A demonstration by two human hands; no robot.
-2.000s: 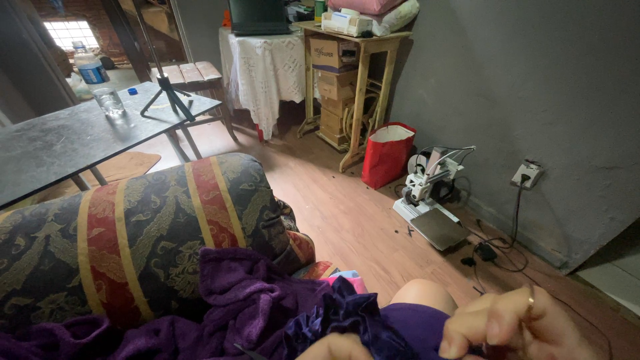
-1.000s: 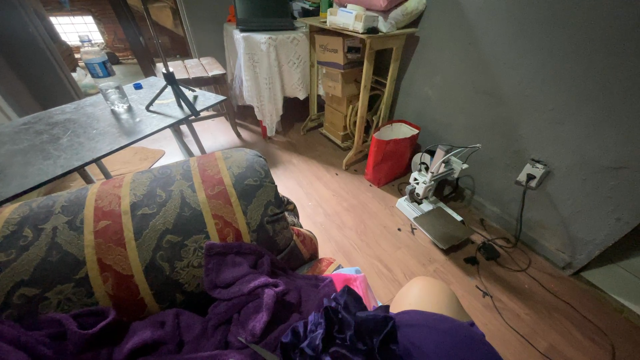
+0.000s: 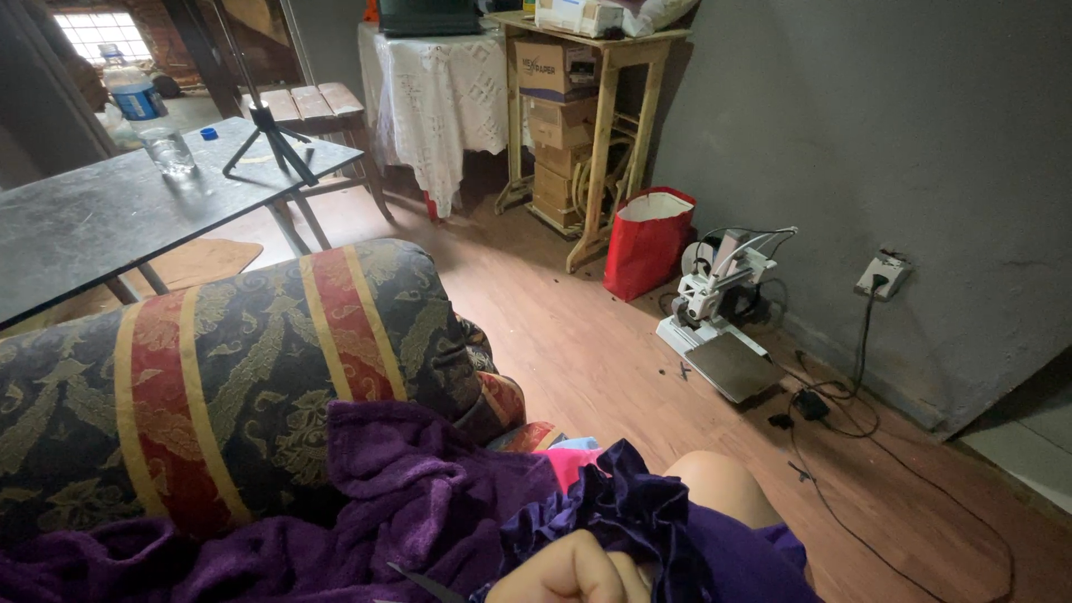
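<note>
At the bottom edge, my left hand [image 3: 569,571] has its fingers curled into ruffled dark purple satin fabric [image 3: 624,494], which is gathered over my lap beside a bare knee [image 3: 722,486]. My right hand is out of view. Left of the hand, a dark pointed metal blade [image 3: 425,584] pokes up from the lower edge; the rest of it is hidden. A purple fleece blanket [image 3: 402,494] lies bunched against the patterned sofa arm [image 3: 251,368]. Something pink [image 3: 571,466] shows between the blanket and the satin.
A grey table [image 3: 92,209] holds a plastic bottle [image 3: 138,96], a drinking glass [image 3: 172,155], a blue cap [image 3: 208,133] and a small tripod [image 3: 272,142]. On the floor are a red bag [image 3: 645,251], a white 3D printer [image 3: 712,293] and loose black cables [image 3: 837,410].
Two hands showed at the lower edge two seconds ago, and none one second ago. Now my left hand is at the satin fabric; my right hand has left the view.
</note>
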